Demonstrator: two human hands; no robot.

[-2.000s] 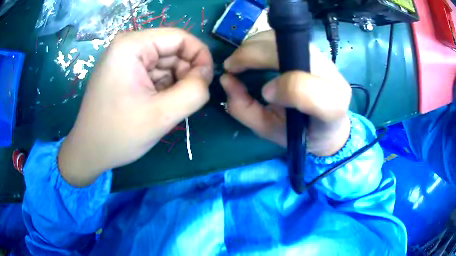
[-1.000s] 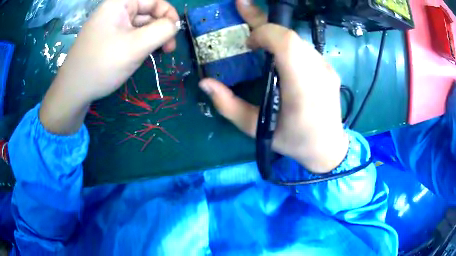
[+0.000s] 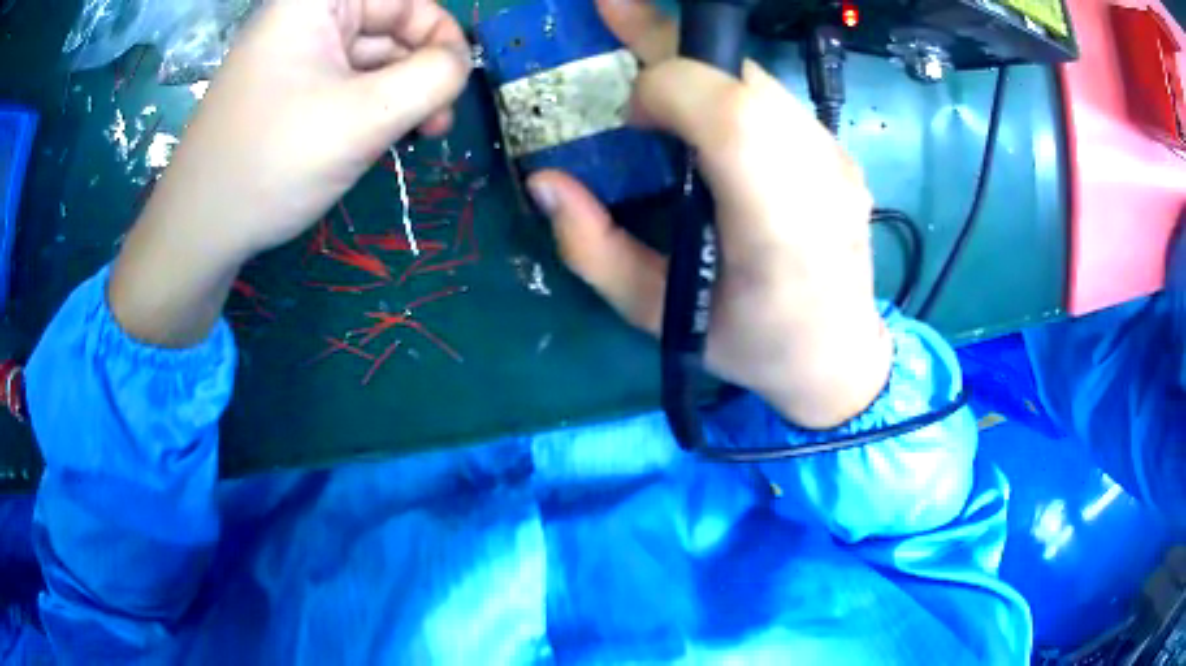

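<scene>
My right hand (image 3: 767, 234) spans the blue block (image 3: 566, 98) with thumb and fingers, and the black soldering iron (image 3: 691, 280) lies across the same hand with its cord over the wrist. The block has a pale, crusted middle band. My left hand (image 3: 345, 111) is at the block's left edge, fingertips pinched on a tiny pale part (image 3: 477, 55). A thin white solder strand (image 3: 405, 202) hangs below the left hand. Short red lead wires (image 3: 377, 267) lie loose on the green mat beneath it.
A crumpled clear bag (image 3: 150, 29) and white bits (image 3: 159, 152) lie at the upper left. A blue bin (image 3: 13, 195) stands at the left edge. The soldering station (image 3: 956, 39) with a red light is at the upper right. A pink mat (image 3: 1119, 169) and another person's blue sleeve (image 3: 1119, 351) are at the right.
My hands have moved up and left from mid-bench. My right hand has let its fingertip pinch go and taken hold of the block. The station's red light now shows.
</scene>
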